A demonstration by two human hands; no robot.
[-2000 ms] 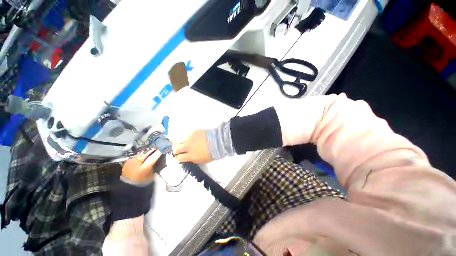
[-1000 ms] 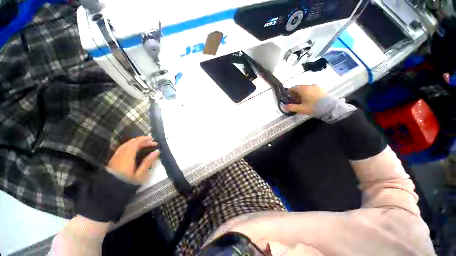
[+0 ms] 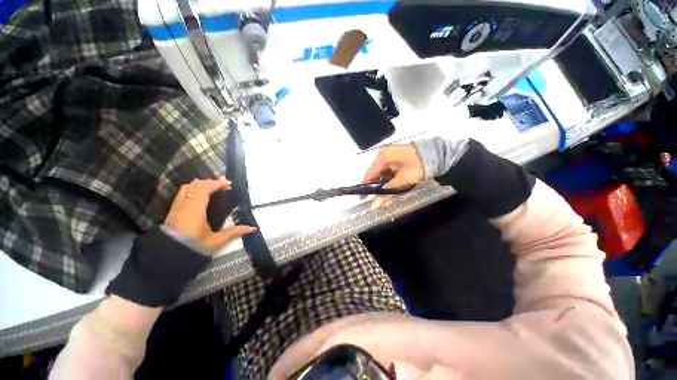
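Black binding tape [image 3: 236, 159] runs from the needle area [image 3: 236, 111] down over the table edge to my lap. Dark plaid cloth [image 3: 111, 148] lies left of it. My left hand [image 3: 199, 215] rests at the cloth's edge beside the tape, thumb and fingers spread around a dark patch, its thumb tip at the tape; whether it pinches anything is unclear. My right hand [image 3: 401, 174] grips the handles of the fabric shears [image 3: 326, 194]. Their blades point left and reach the tape near my left hand. The blade tips are hard to make out.
The white sewing machine [image 3: 312, 33] stands behind. A black flat pad [image 3: 356, 111], a brown tag [image 3: 349, 48] and a black lint clump [image 3: 486, 111] lie on or against it. The ruler-marked table edge [image 3: 356, 223] runs before me. A red stool [image 3: 616, 215] is at right.
My right hand has left the needle area, picked up the shears and brought them left to the tape. My left hand has moved off the needle area to beside the tape. The view has turned.
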